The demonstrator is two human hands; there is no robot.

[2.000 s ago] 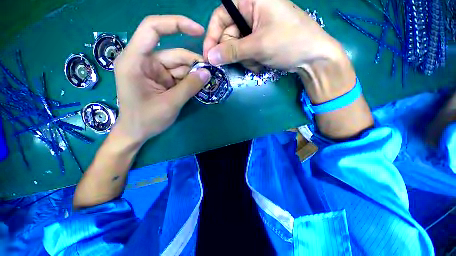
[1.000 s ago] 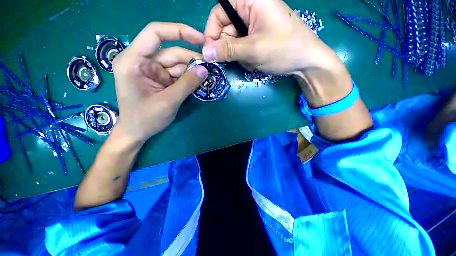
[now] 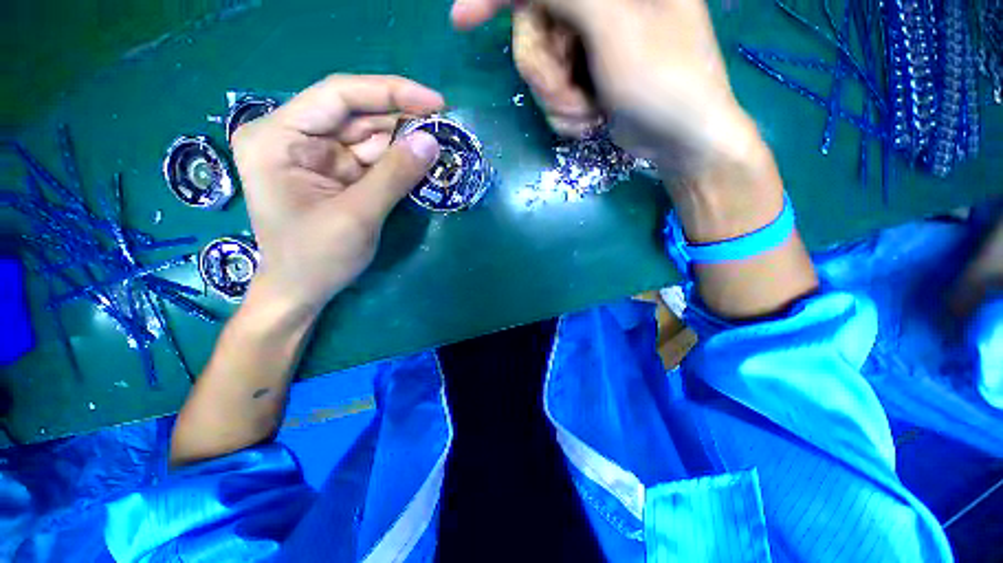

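Note:
My left hand (image 3: 313, 181) holds a round metal housing (image 3: 451, 176) between thumb and fingers. Its open, ringed side faces up, and the thumb lies on its left rim. My right hand (image 3: 654, 83) is to the right of the housing and apart from it, with its lower fingers over the near heap of tiny bright metal parts (image 3: 588, 170). One finger points left at the top edge, which cuts the hand off. No tool shows in it, and what its curled fingers hold is hidden. A light blue band (image 3: 748, 240) is on the right wrist.
Three more housings lie left of my left hand, one (image 3: 198, 173) beside another partly hidden by the hand. Thin dark strips (image 3: 110, 258) lie crosswise at far left, by a blue bin (image 3: 13, 311). Ribbed strips (image 3: 918, 88) lie at far right. A blurred person's arm shows at the right edge.
My right hand has left the housing and moved right and up, and the black tool is out of sight. My left hand with the housing has shifted slightly left. More of the parts heap shows.

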